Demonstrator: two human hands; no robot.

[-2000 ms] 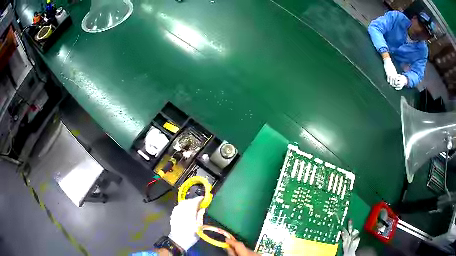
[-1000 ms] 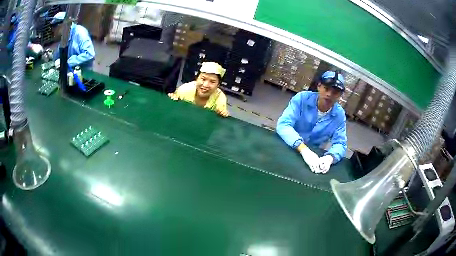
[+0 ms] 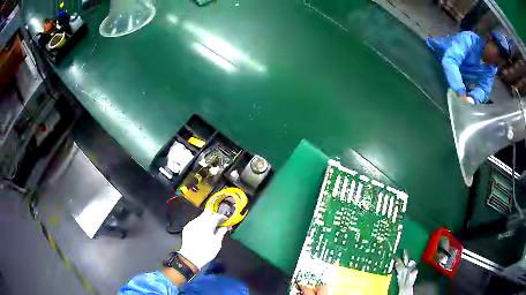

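Note:
My left hand point(image 3: 202, 239), in a white glove with a dark band at the wrist, holds a yellow tape roll point(image 3: 242, 216) by its lower edge at the front of the black divided box point(image 3: 195, 128). A large green circuit board point(image 3: 352, 224) with white slots lies on a green mat point(image 3: 277, 213). Broad yellow tape point(image 3: 360, 282) covers its near part. My right hand point(image 3: 311, 290) is bare; only fingertips show at the board's near left corner, cut off by the bottom edge. Whether it holds anything is hidden.
The box holds a bottle point(image 3: 256, 168), white material and small tools. A white glove point(image 3: 406, 273) lies right of the board, near a red tray point(image 3: 443, 252). Clear hoods stand at right point(image 3: 481, 135) and top left point(image 3: 127, 17). A person in blue point(image 3: 470, 63) sits across the bench.
The view has swung back down from the people across the bench. Compared with two seconds ago, my right hand has moved right to the board, and the yellow ring beside it no longer shows there.

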